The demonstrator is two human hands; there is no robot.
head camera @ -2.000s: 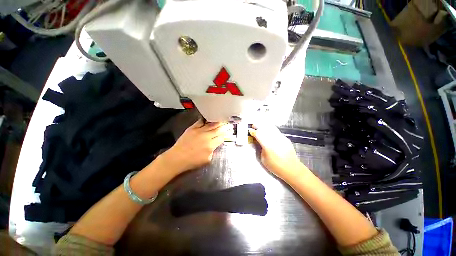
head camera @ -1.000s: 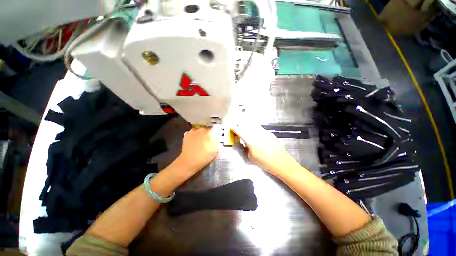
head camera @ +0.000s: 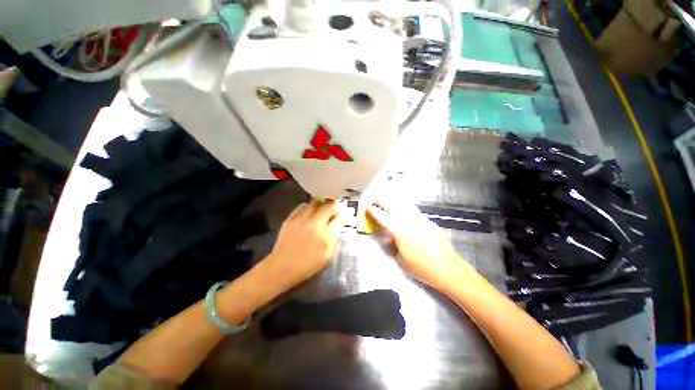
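The white sewing machine head point(head camera: 312, 114) with its red logo stands above both hands. My left hand point(head camera: 309, 238) lies at the left side of the needle area, fingers bent, fingertips partly hidden under the head. My right hand point(head camera: 408, 238) is at the right side, its fingertips by a small yellow guide plate point(head camera: 369, 221). What the fingertips press or hold is too small and hidden to tell. A black strip with a silver zipper line point(head camera: 461, 218) extends to the right from under my right hand. A plain black fabric piece point(head camera: 335, 314) lies flat in front of the hands.
A large pile of black fabric pieces point(head camera: 152, 236) lies on the left. A pile of black pieces with silver zipper lines point(head camera: 571, 236) lies on the right. A black plug point(head camera: 629, 356) and a blue bin point(head camera: 674, 367) are at the lower right. A green machine panel point(head camera: 495, 107) is behind.
The camera view has shifted slightly. Both hands stay at the needle area, with the left fingers less tightly curled than one second ago. The fabric piece in front stays on the plate.
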